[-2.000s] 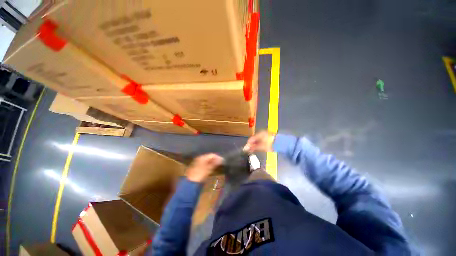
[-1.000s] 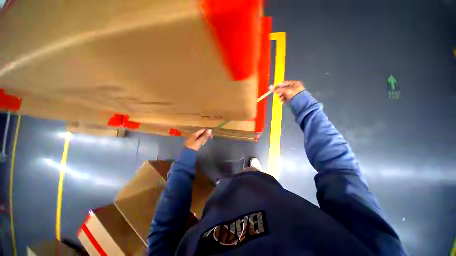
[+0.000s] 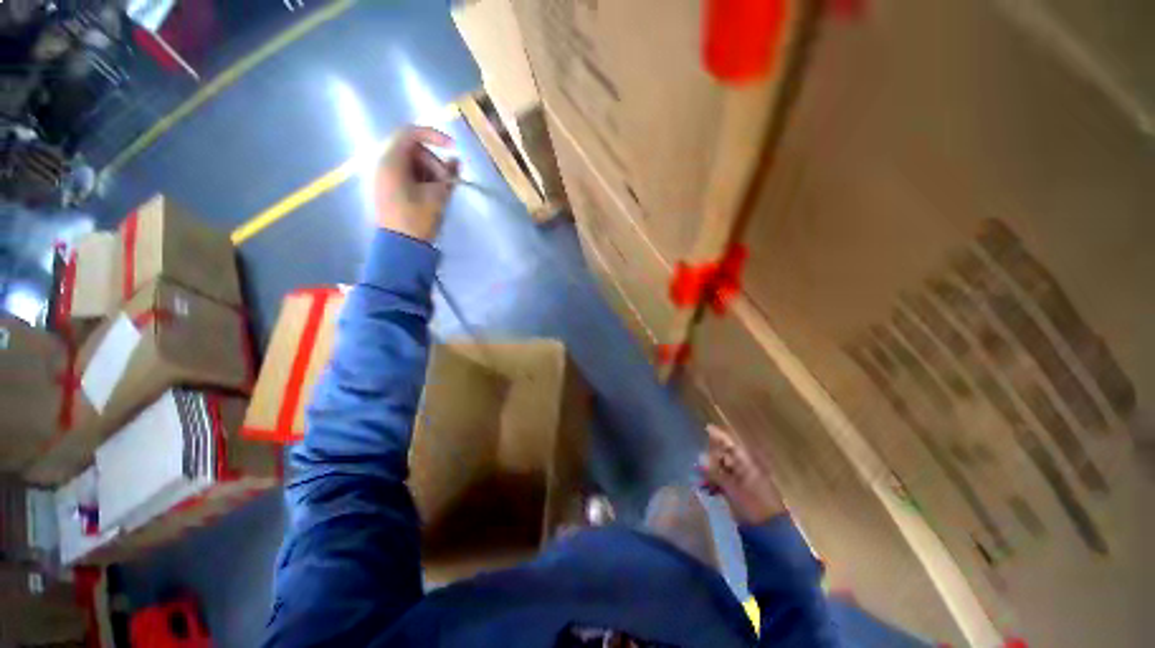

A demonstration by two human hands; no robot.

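Note:
A wide stack of brown cartons (image 3: 811, 430) with red tape fills the right side. My left hand (image 3: 416, 184) is raised at upper left with curled fingers, above the floor and away from the stack. A thin, blurred strip (image 3: 479, 186) runs from its fingertips towards the stack; its far end cannot be made out. My right hand (image 3: 741, 475) is low, close beside the stack's side, with bent fingers. It is blurred, and whether it holds anything cannot be told.
An open empty carton (image 3: 492, 443) stands on the floor in front of me. Red-taped cartons (image 3: 165, 336) and a pile of white sheets (image 3: 158, 462) are at left. A low red object (image 3: 171, 623) is at bottom left. A pallet (image 3: 507, 158) shows beyond the stack; yellow lines cross the floor.
The view has swung left, so the stack now stands at right. My left hand has moved from the stack's lower edge out to upper left. My right hand is now low beside the stack.

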